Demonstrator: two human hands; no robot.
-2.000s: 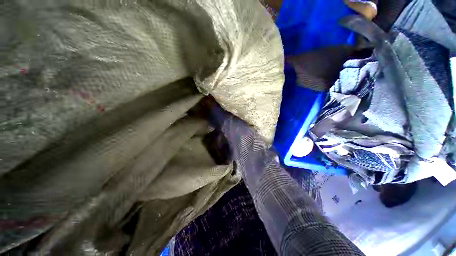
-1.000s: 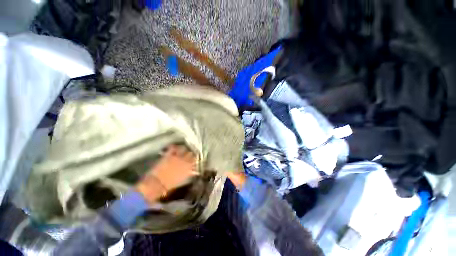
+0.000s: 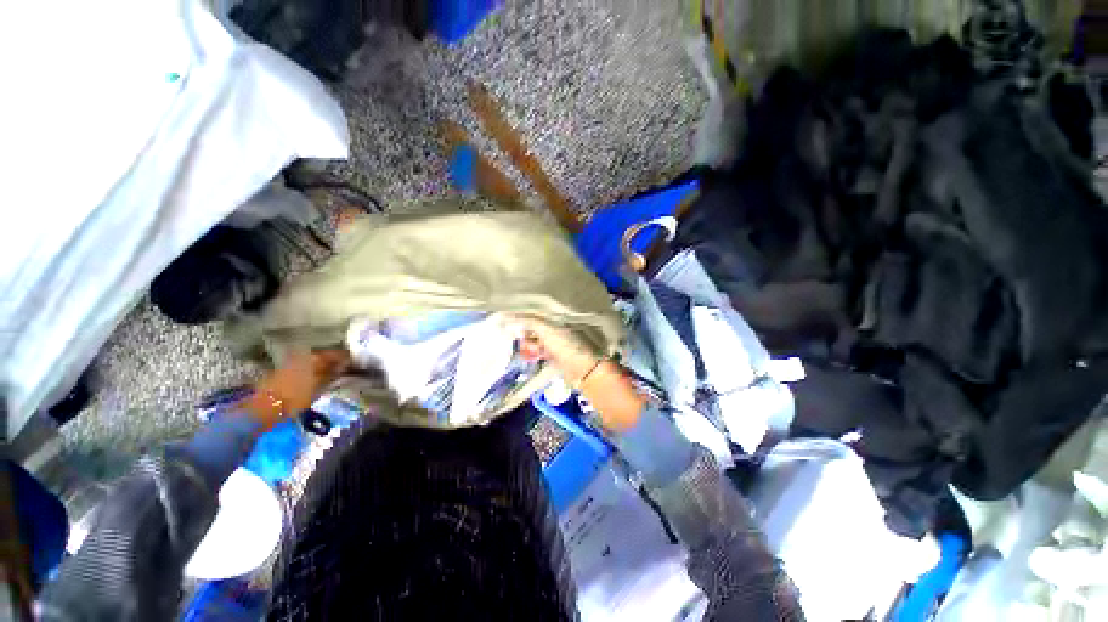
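A large olive-beige sack (image 3: 468, 258) lies on the floor in front of me with its mouth open toward me. Pale, white and blue-grey pieces (image 3: 444, 365) show inside the mouth. My left hand (image 3: 304, 374) is at the left side of the sack's mouth, its fingers partly hidden by the rim and blur. My right hand (image 3: 547, 352) is at the right side of the mouth, its fingers against the pale pieces and rim. I cannot tell exactly what the fingers hold.
A blue crate (image 3: 620, 231) with grey-blue denim pieces (image 3: 711, 346) stands right of the sack. A large heap of black cloth (image 3: 923, 267) lies at the right. A white cloth-covered table (image 3: 134, 158) is at the upper left. A white bundle (image 3: 826, 522) lies at the lower right.
My view has moved back from the sack. Both hands are now apart at the two sides of its mouth, and pale pieces show inside where it looked dark before.
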